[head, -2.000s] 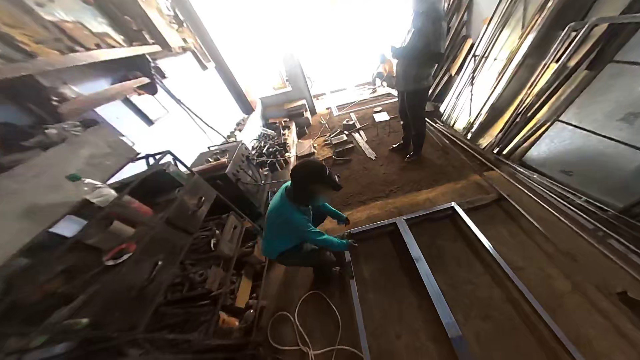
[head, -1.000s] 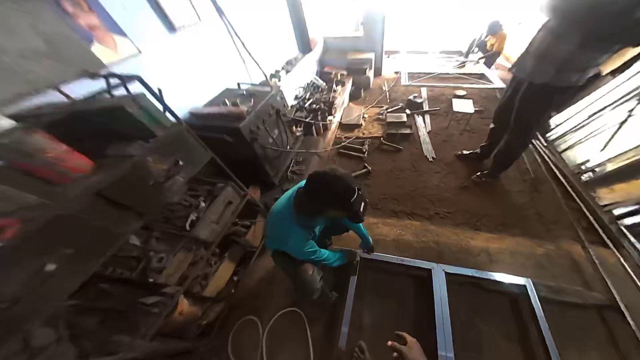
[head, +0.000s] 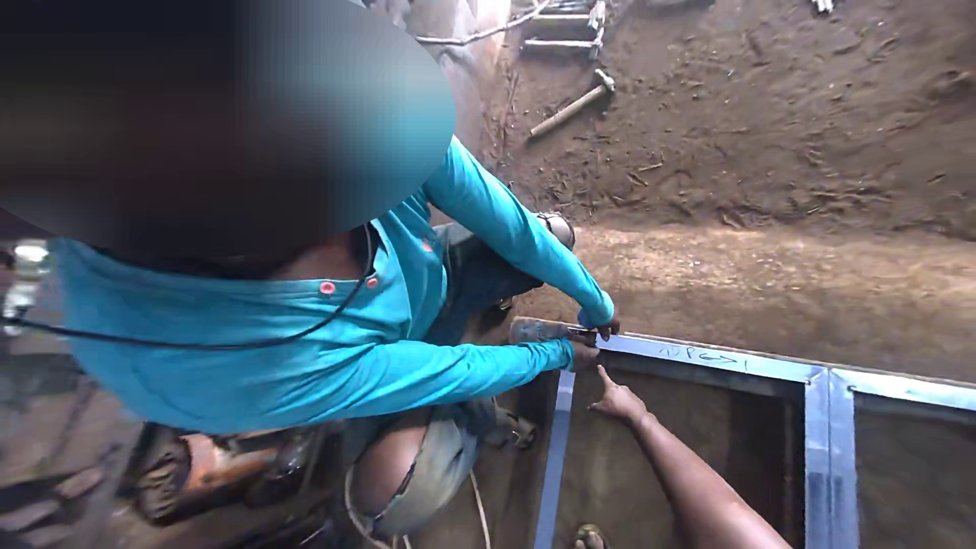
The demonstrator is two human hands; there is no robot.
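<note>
My right hand (head: 621,402) reaches in from the lower right, palm down, holding nothing, its index finger extended toward a corner of a metal frame (head: 829,450). The fingertip is close to the hands of a person in a teal shirt (head: 457,374); whether it touches them or the metal is unclear. One of that person's hands (head: 608,326) rests on the top bar's end, the other (head: 584,355) just below it by a dark tool or clamp that is partly hidden. The top bar (head: 686,355) bears handwritten marks. My left hand is not in view.
The crouching co-worker fills the left side. A hammer (head: 570,110) lies on the dirt floor beyond the frame, near some metal pieces (head: 560,43). A pale rope or cable (head: 479,507) runs by the co-worker's knee. A foot (head: 589,537) shows at the bottom edge.
The view has moved in close over the crouching co-worker and the frame corner. My right hand, low at the bottom edge a second ago, now reaches to that corner with its index finger out.
</note>
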